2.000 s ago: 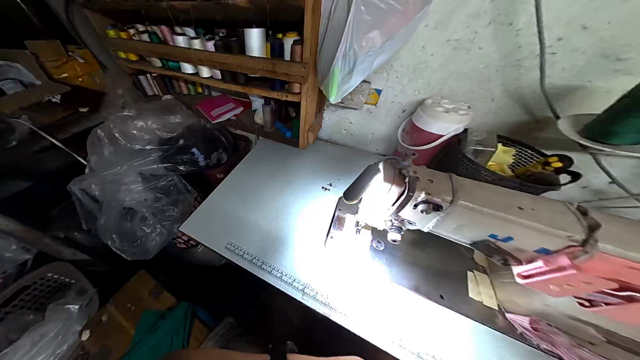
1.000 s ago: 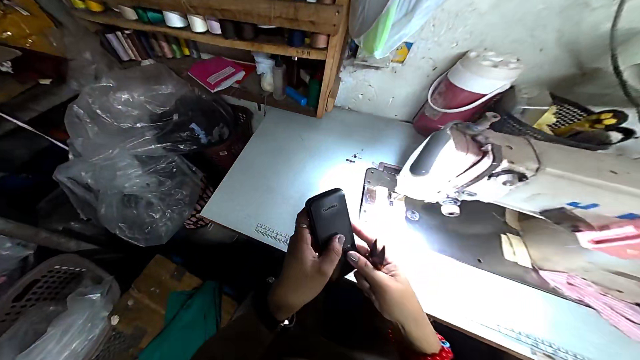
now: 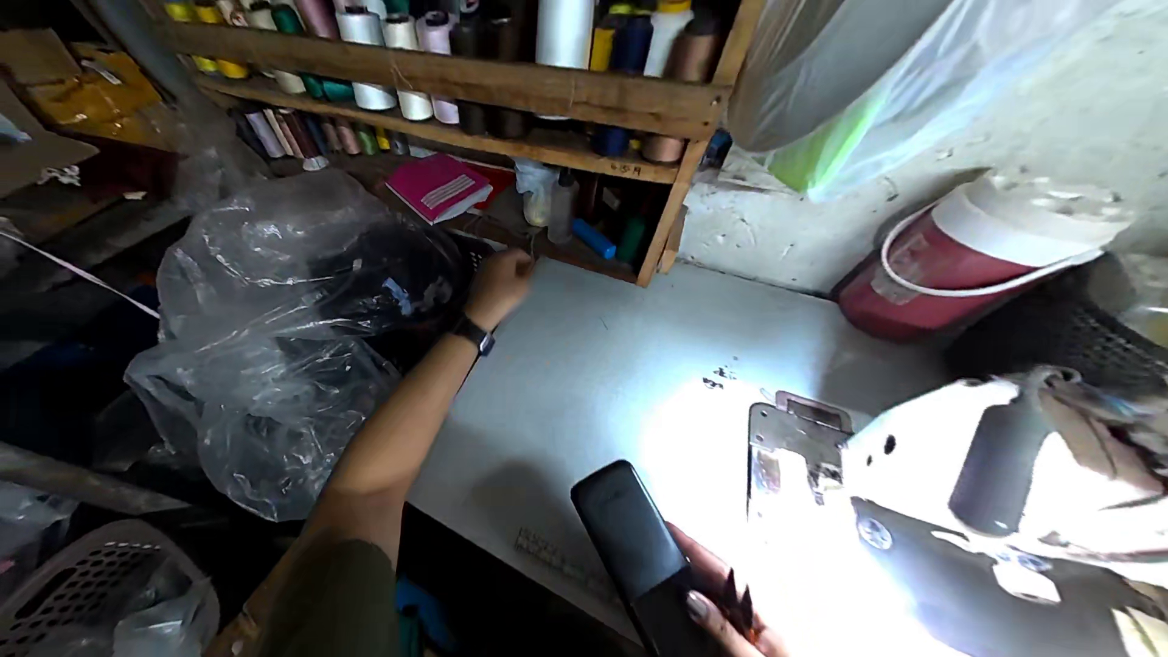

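My right hand (image 3: 721, 602) is closed around a black mobile phone (image 3: 634, 547) above the front edge of the sewing table, with small dark pointed things between its fingers. Stretched out to the far left corner of the pale tabletop (image 3: 566, 365) is my left hand (image 3: 500, 285), a dark watch on its wrist. Its fingers are bent and blurred; whether they hold something cannot be told. A sewing machine (image 3: 922, 456) with a bright lamp glow at its needle stands right of the phone. Just beyond my left hand, a pink notebook (image 3: 440, 187) lies on the rack's lowest level.
A wooden rack (image 3: 438, 78) of thread spools stands behind the table. Clear plastic bags (image 3: 274, 365) fill the left side, above a plastic basket (image 3: 109, 584). A red and white water jug (image 3: 967, 255) is by the wall, under a hanging plastic bag (image 3: 849, 91).
One second ago both hands were together at the phone. My left hand has since moved away toward the rack, while the phone stays in my right. The view has shifted.
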